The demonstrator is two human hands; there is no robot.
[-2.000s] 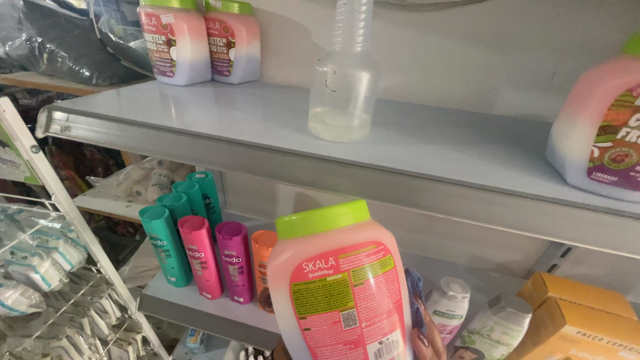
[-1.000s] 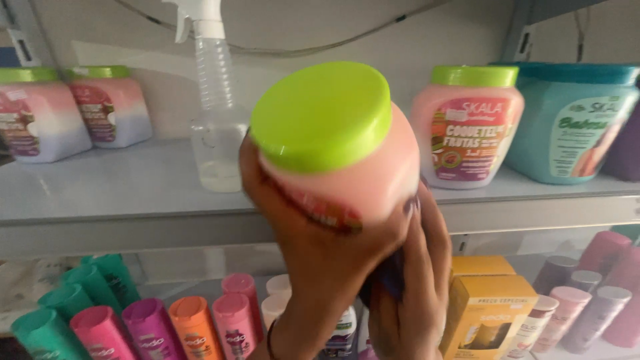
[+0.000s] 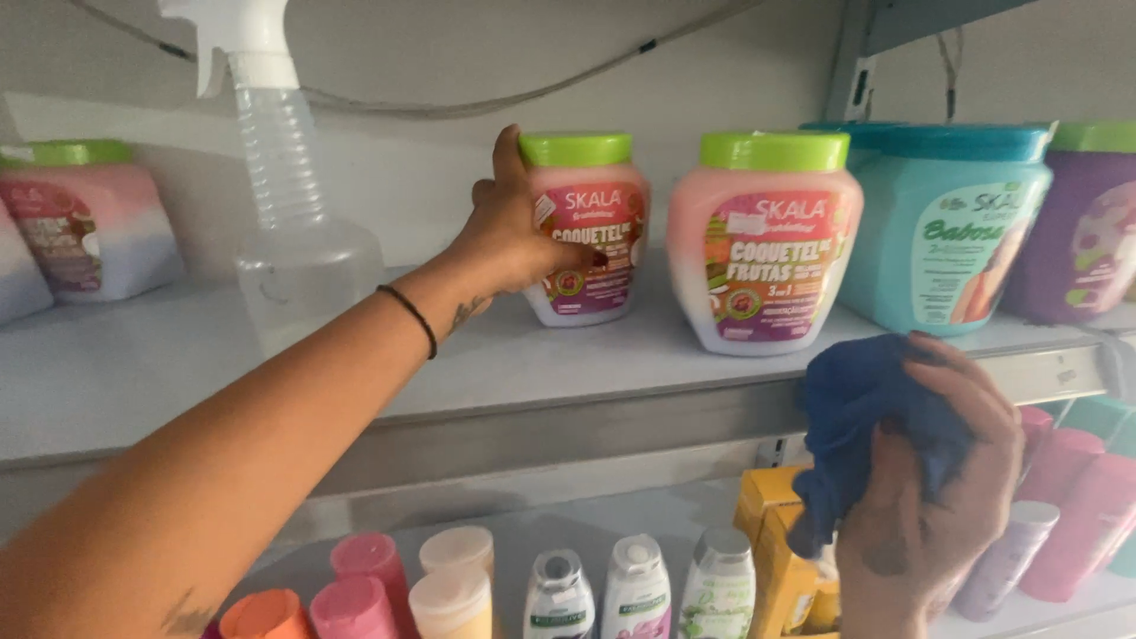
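Observation:
My left hand (image 3: 519, 222) grips the left side of a pink and white Skala cream jar (image 3: 590, 240) with a green lid, which stands upright on the upper shelf (image 3: 497, 359). Just right of it, apart, is a similar, nearer jar (image 3: 763, 244). A crumpled blue cloth (image 3: 874, 417) is held in my right hand (image 3: 932, 479), in front of the shelf's front edge. Left of my left hand stands a clear spray bottle (image 3: 306, 248) with a white trigger head, partly behind my forearm.
Teal jars (image 3: 958, 231) and a purple jar (image 3: 1083, 231) stand at the right; more pink jars (image 3: 98, 222) at the far left. Below, the lower shelf (image 3: 524, 524) holds orange, pink and white bottles (image 3: 641, 590), yellow boxes (image 3: 777, 550) and pink tubes (image 3: 1078, 524).
The jar that both hands held up in front of the shelf now stands on it, with only my left hand on it. My right hand has moved away to the right, and its blue cloth shows plainly.

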